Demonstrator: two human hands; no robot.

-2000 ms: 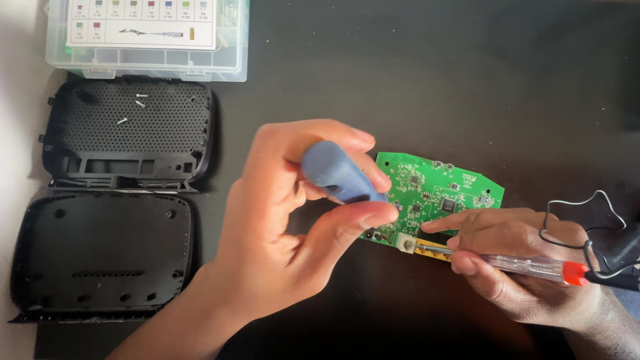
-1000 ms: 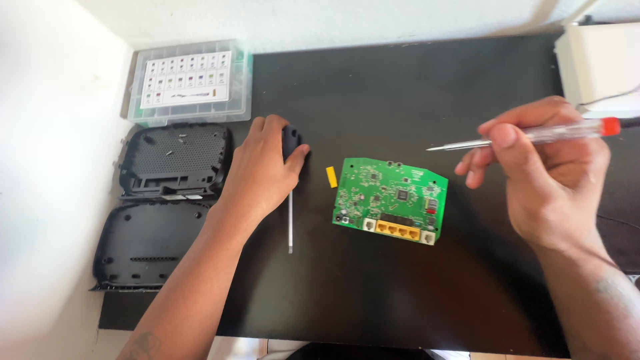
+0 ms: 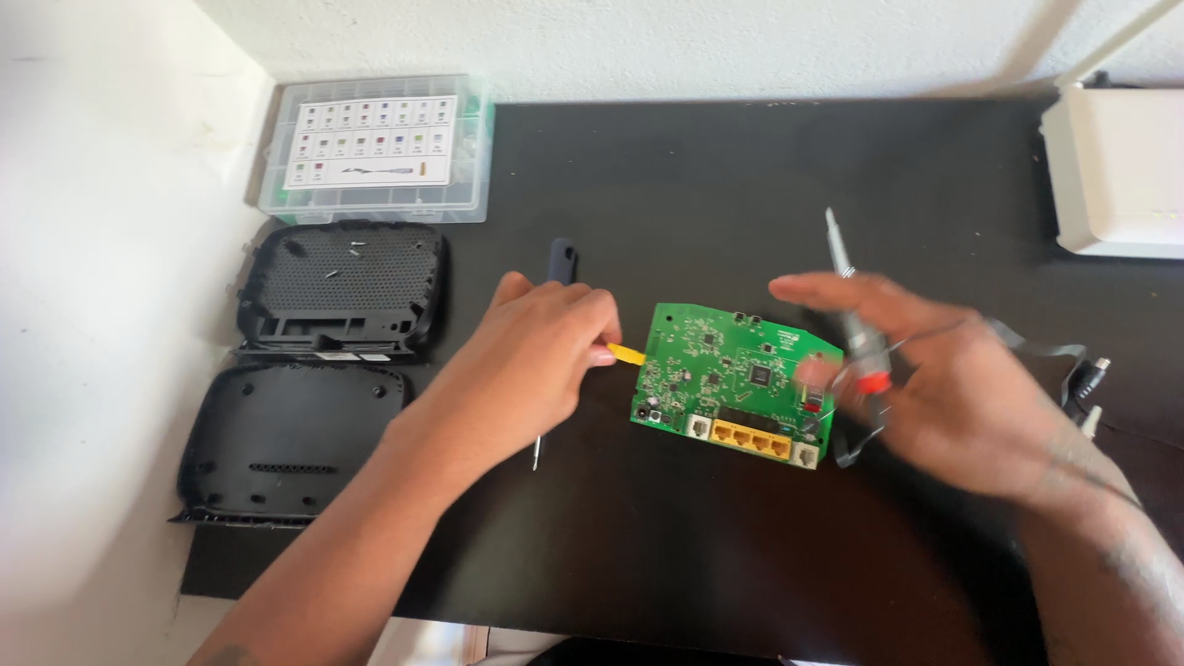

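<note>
My left hand [image 3: 546, 356] pinches a small yellow strip [image 3: 626, 353] between thumb and finger, at the left edge of a green circuit board [image 3: 731, 370]. Under that hand lies a screwdriver with a dark blue handle [image 3: 561, 261], its shaft partly hidden. My right hand [image 3: 934, 379], blurred, is over the board's right side. A clear tester screwdriver with a red end [image 3: 860, 342] lies against its fingers, tip pointing up and away, with a thin wire hanging by it. Whether the fingers grip the tester firmly is not clear. Yellow ports [image 3: 751, 439] line the board's near edge.
Two black plastic casing halves, the vented one [image 3: 342, 277] with several screws on it and the plain one [image 3: 296, 439], lie at the left. Behind them sits a clear compartment box [image 3: 379, 199]. A white device [image 3: 1119, 176] stands at the back right. A cable plug [image 3: 1096, 370] lies at the right.
My left hand has let go of the blue-handled screwdriver and taken hold of the yellow strip, which lay beside the board. The tester in my right hand now points away from me instead of left.
</note>
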